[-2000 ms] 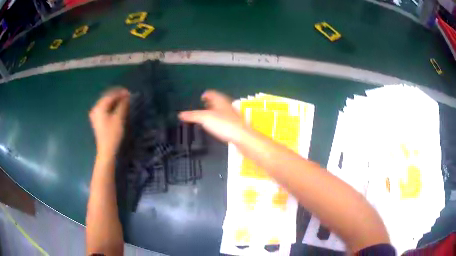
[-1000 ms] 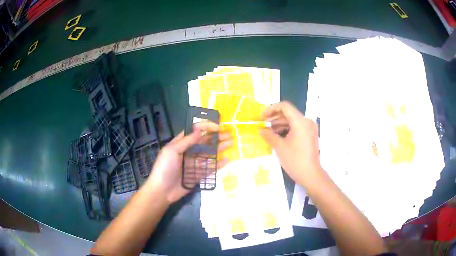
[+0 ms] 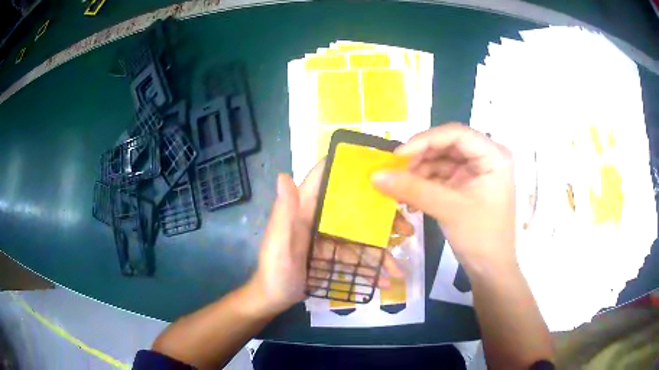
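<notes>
A black front housing is held upright, slightly tilted, by my left hand, with fingers behind it showing through the key openings. A yellow die-cut adhesive sticker covers its window end. My right hand pinches the sticker near its upper right edge with thumb and fingertips. Whether the sticker lies fully flat on the housing cannot be told. The stack of adhesive sheets with yellow rectangles lies behind the housing and partly hidden by it.
A loose pile of black housings lies at the left. A wide fanned stack of white used backing sheets with yellow scraps lies at the right. Taped housings stand beyond the pale strip at the far left.
The housing in my left hand has moved right and nearer the camera. The yellow sticker in my right hand is now over its window end. The view has shifted, with the far strip higher.
</notes>
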